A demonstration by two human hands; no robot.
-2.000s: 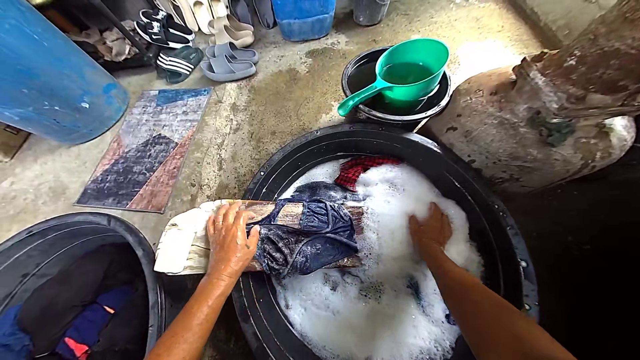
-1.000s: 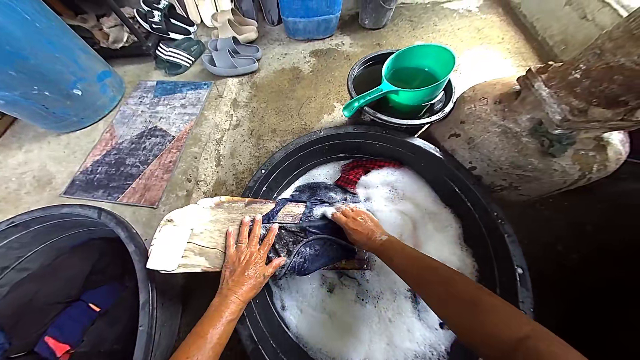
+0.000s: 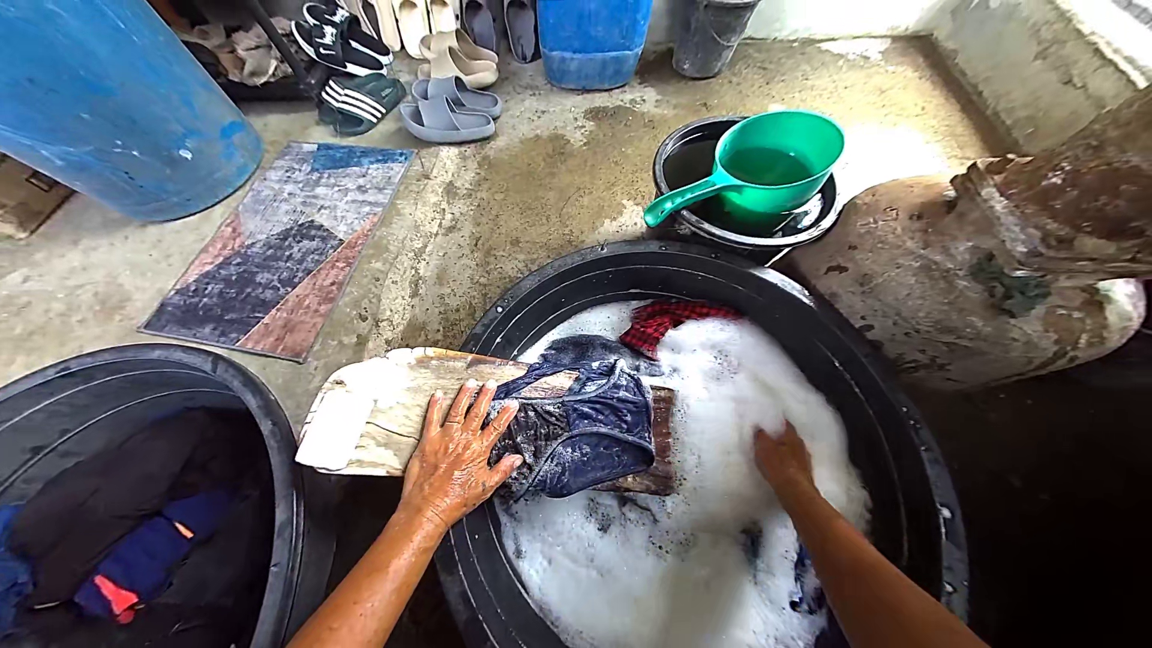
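A wooden washboard (image 3: 387, 423) lies across the left rim of a large black plastic basin (image 3: 711, 261) filled with white suds (image 3: 720, 540). Spread over the board's right part is a wet dark blue garment (image 3: 603, 423). My left hand (image 3: 459, 450) rests with fingers apart on the board and the garment's left edge. My right hand (image 3: 785, 454) is partly sunk in the foam, right of the board; its fingertips are hidden, so I cannot tell whether it holds anything. Red and black checked cloth (image 3: 670, 322) pokes out of the suds near the far rim.
A second black tub (image 3: 283, 450) with dark clothes (image 3: 135, 513) stands at left. Beyond the basin, a green dipper (image 3: 783, 162) sits on a small black basin (image 3: 670, 148). A stained sack-like object (image 3: 954, 270) is at right. A mat (image 3: 279, 252), slippers (image 3: 447, 119) and a blue barrel (image 3: 126, 108) are farther back.
My right hand has moved from the garment on the board rightward into the suds. My left hand has stayed on the board. The garment now lies more spread out than a second ago.
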